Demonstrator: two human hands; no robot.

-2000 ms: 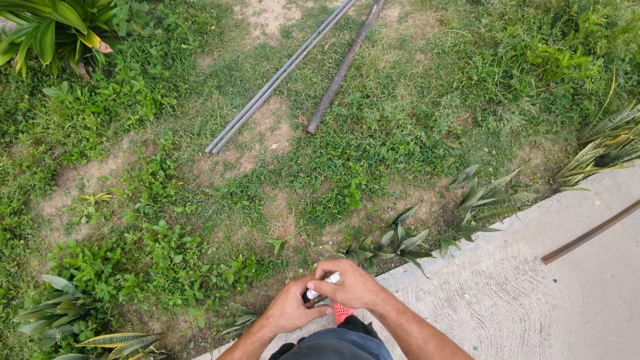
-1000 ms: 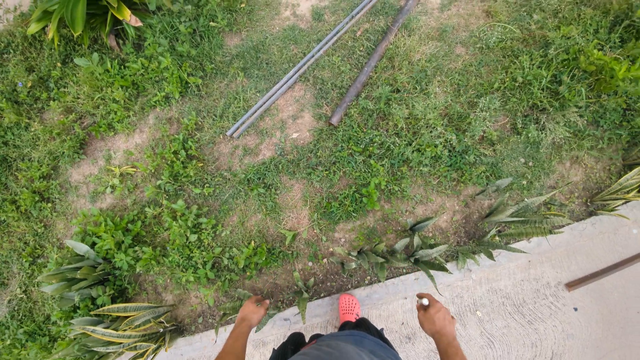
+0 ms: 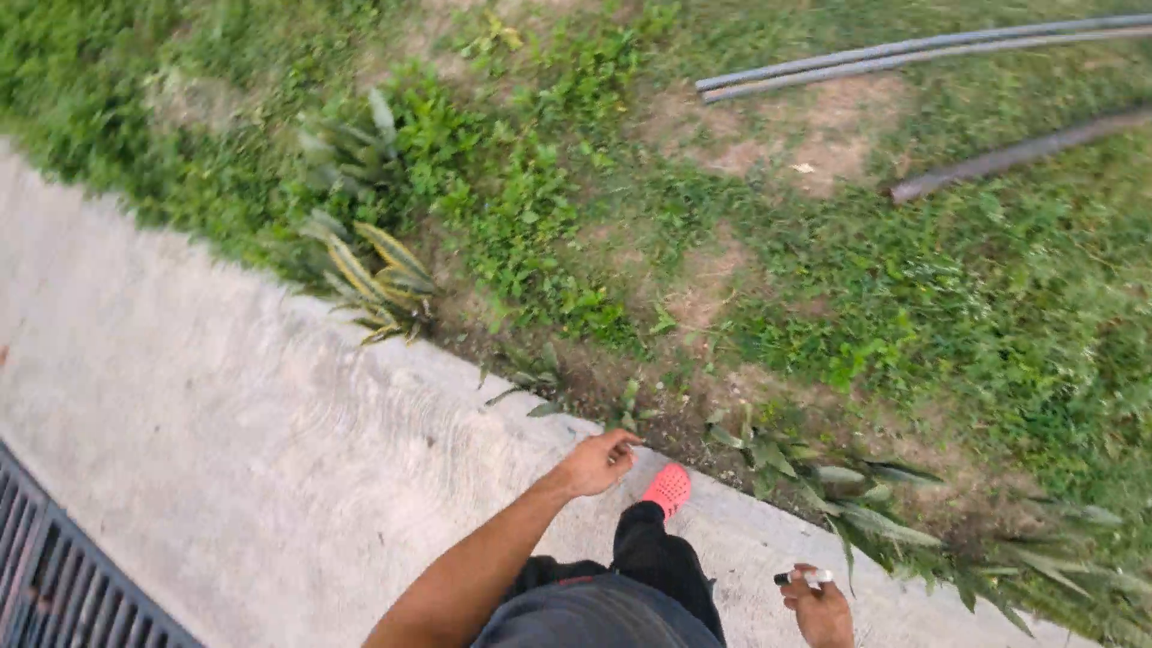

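Note:
Between the fingertips of my right hand (image 3: pixel 817 607), low and right of centre, is a small white marker-like tube with a black end (image 3: pixel 804 577). My left hand (image 3: pixel 598 463) hangs over the edge of the concrete with its fingers curled loosely; I see nothing in it. Just right of that hand is a pink perforated clog (image 3: pixel 669 488) on my foot, on the concrete strip.
Grey pipes (image 3: pixel 810 72) and a darker pipe (image 3: pixel 999 162) lie on the grass at upper right. Snake plants (image 3: pixel 382 279) line the edge of the concrete walkway (image 3: pixel 234 432). A dark metal grate (image 3: pixel 67 562) is at lower left.
My hands were together around the small white item two seconds ago and are now apart, with it in my right hand. The view has swung left, bringing the grate into sight.

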